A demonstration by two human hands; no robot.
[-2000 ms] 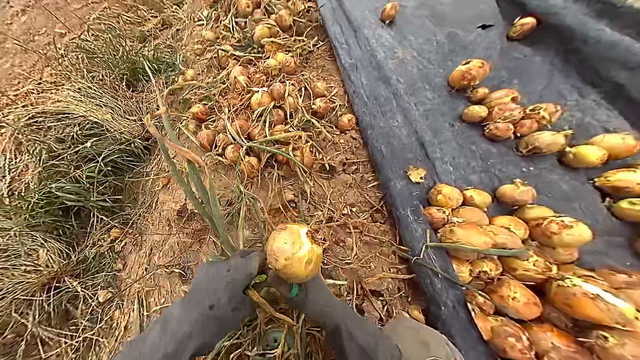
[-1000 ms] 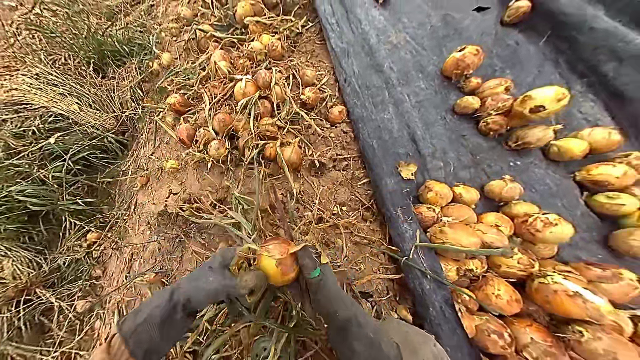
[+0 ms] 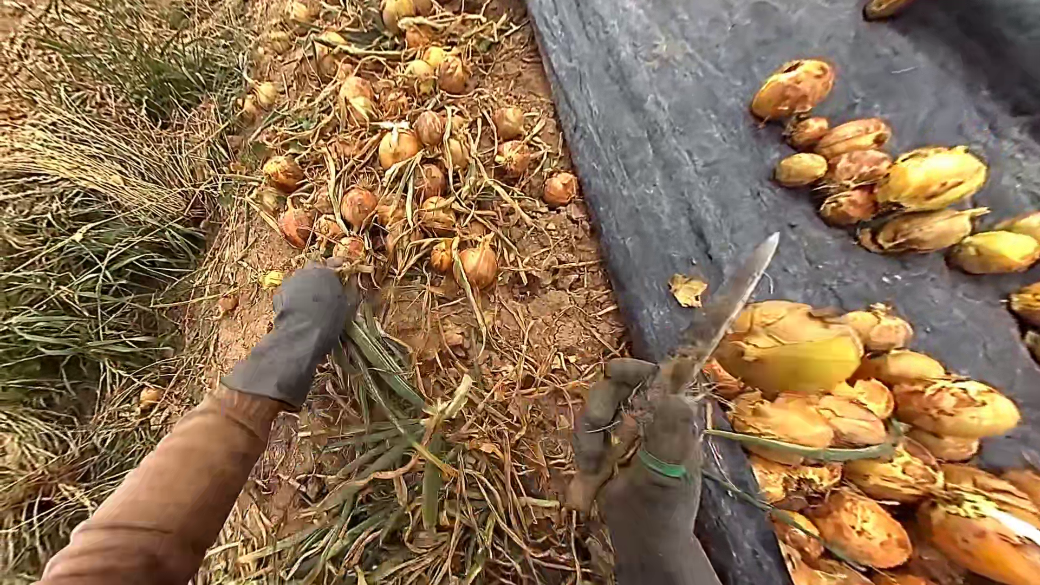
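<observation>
My left hand [image 3: 313, 317], in a dark grey glove, reaches to the near edge of the onions [image 3: 357, 207] lying with their dry tops on the soil. Its fingertips are hidden among stems, so its hold is unclear. My right hand [image 3: 642, 439], gloved with a green band, is closed around a knife, whose dirty blade [image 3: 735, 296] points up and right over the dark sheet. Just beyond the blade, a large yellow onion [image 3: 792, 349] rests at the pile's edge. Cut green and dry onion tops [image 3: 406, 471] lie between my hands.
A dark fabric sheet [image 3: 642, 162] covers the ground at the right, with a heap of onions [image 3: 861, 524] near its lower part and a looser group [image 3: 930, 179] farther up. Tall grass [image 3: 89, 301] borders the soil at the left. A dry leaf [image 3: 687, 290] lies on the sheet.
The onion earlier held between my hands is no longer there. My left hand has moved forward to the onions on the soil; my right hand has moved right, and the knife blade now shows.
</observation>
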